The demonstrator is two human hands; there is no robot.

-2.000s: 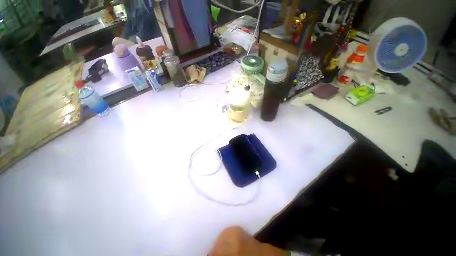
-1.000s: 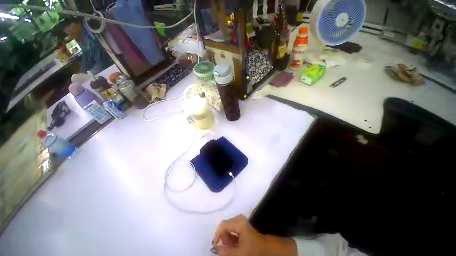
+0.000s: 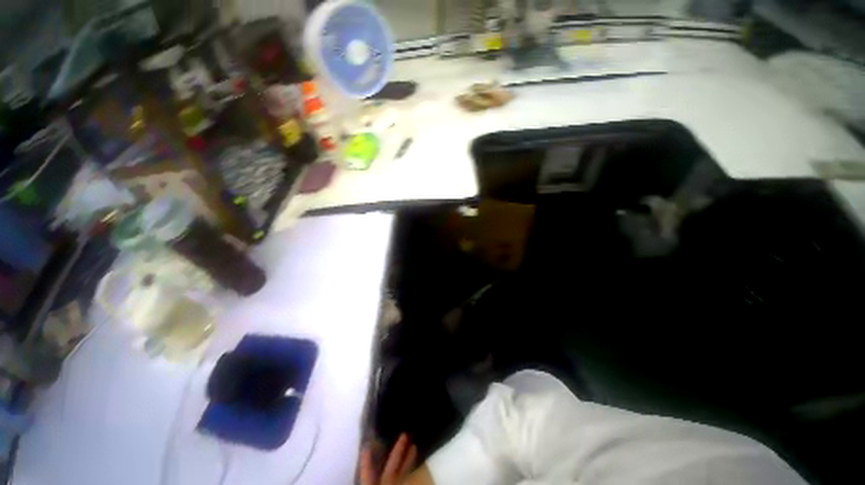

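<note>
My right hand (image 3: 391,464) is at the bottom edge of the picture, partly cut off, at the right side edge of the white table (image 3: 346,275). Its fingers are apart and nothing shows between them. A white sleeve (image 3: 588,431) covers the arm. My left hand is not in view. A dark blue pad (image 3: 270,431) lies on the table, up and left of the hand. A black device (image 3: 248,381) rests on it, with a white cable (image 3: 313,440) plugged in. The picture is blurred.
A dark bottle (image 3: 223,256) and a cream item (image 3: 175,322) stand behind the pad. A second white table (image 3: 436,170) holds a fan (image 3: 351,47), an orange-capped bottle (image 3: 316,112) and a green packet (image 3: 361,151). A dark gap (image 3: 436,313) lies right of the table.
The view has swung right, so the pad and bottles sit further left. My right hand has gone from over the tabletop, fingers curled, to its side edge, fingers apart.
</note>
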